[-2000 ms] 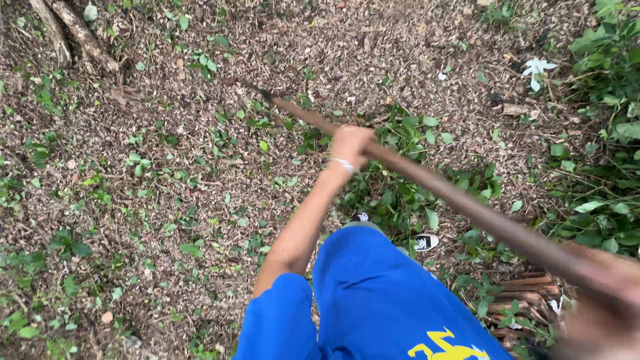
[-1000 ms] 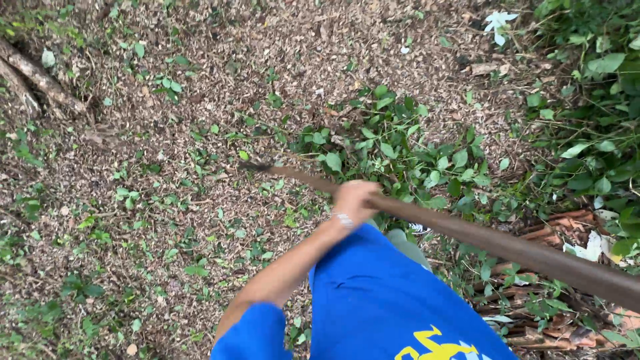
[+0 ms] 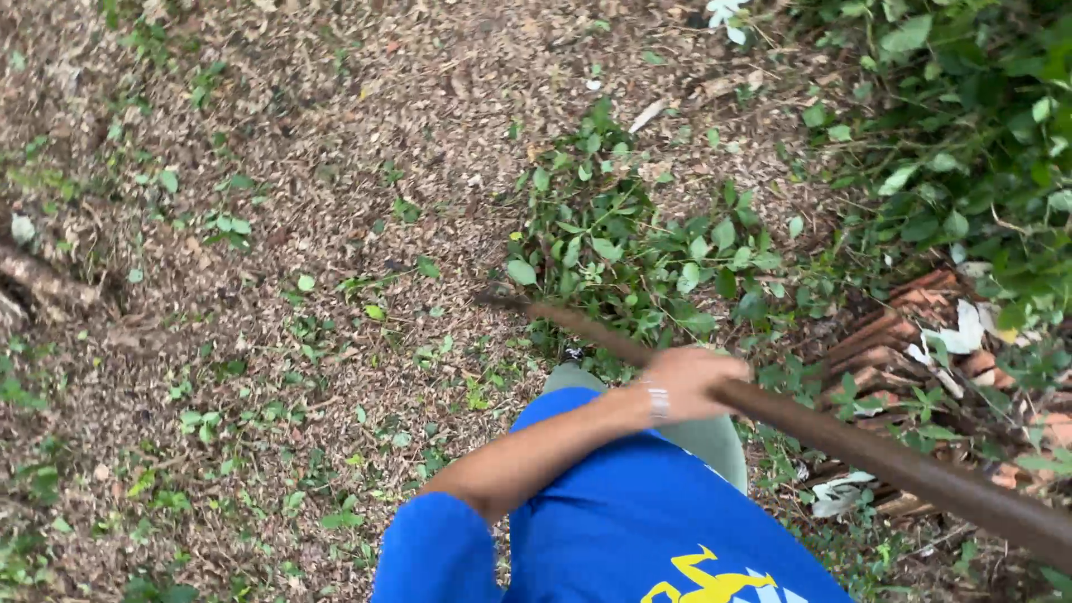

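Observation:
My left hand (image 3: 695, 383), with a pale band at the wrist, is closed around a long brown wooden handle (image 3: 888, 461). The handle runs from the right edge toward the middle of the view, where its dark far end (image 3: 501, 296) lies over leaf litter beside a heap of leafy green cuttings (image 3: 603, 243). What kind of tool head it has is too blurred to tell. My right hand is out of view. The arm crosses in front of my blue shirt (image 3: 662, 519).
Dense green bushes (image 3: 963, 126) stand at the upper right. Below them lies a stack of reddish clay tiles (image 3: 888, 335) with pale dry leaves (image 3: 959, 331). A root or branch (image 3: 42, 276) is at the left edge. Small seedlings dot the littered ground.
The tool's far end, over bare litter left of the green heap earlier, is now close by the heap's lower left. My right hand, seen on the handle two seconds ago, has left the view.

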